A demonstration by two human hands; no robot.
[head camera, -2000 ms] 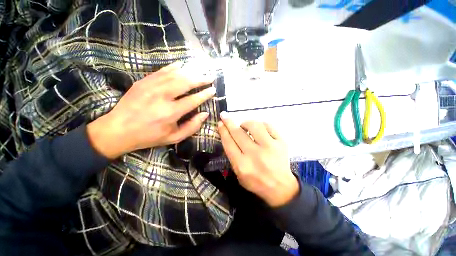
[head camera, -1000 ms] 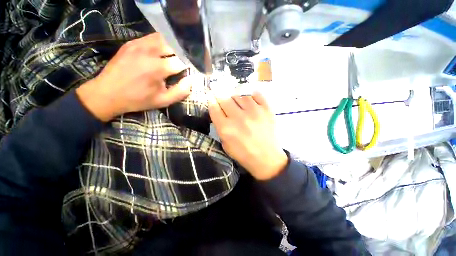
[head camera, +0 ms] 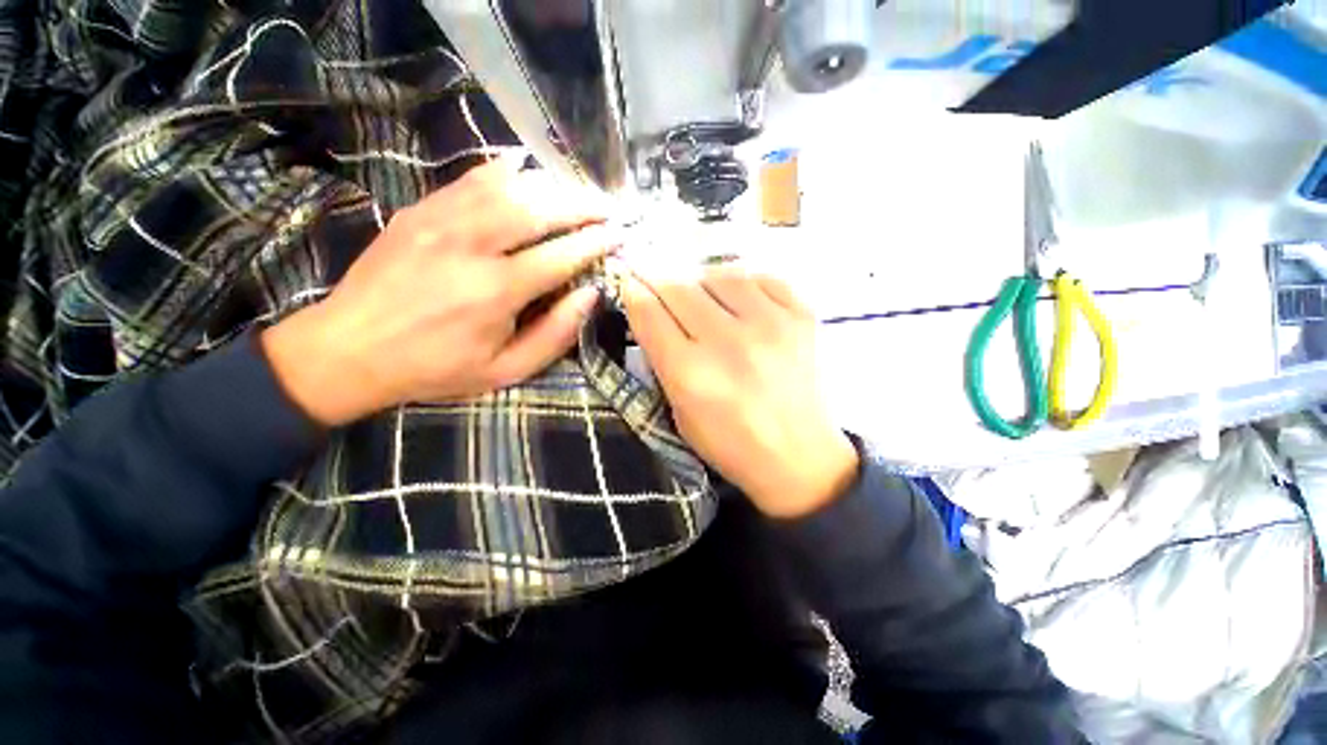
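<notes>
The plaid fabric [head camera: 480,502], black with cream, yellow and grey checks, lies in large folds at the left and hangs over the lap. Its narrow folded edge [head camera: 619,386] runs up to the presser foot area [head camera: 629,218], which is washed out by glare. My left hand [head camera: 451,291] lies on the fabric left of the needle area, fingertips pressing the cloth there. My right hand [head camera: 735,364] is just right of the edge, its fingertips at the fold and close to my left fingertips. The cloth under the fingertips is mostly hidden.
Scissors [head camera: 1039,349] with one green and one yellow handle lie right of the hands. A small orange-tan piece [head camera: 782,189] is on the machine bed. The white machine head [head camera: 931,44] with blue lettering spans the top. A pale cloth pile [head camera: 1179,582] is at the lower right.
Since two seconds ago, my right hand has moved up toward the needle. My left hand rose, then came back down and right. The lap fold has spread to the right, and the strip between the hands has shortened.
</notes>
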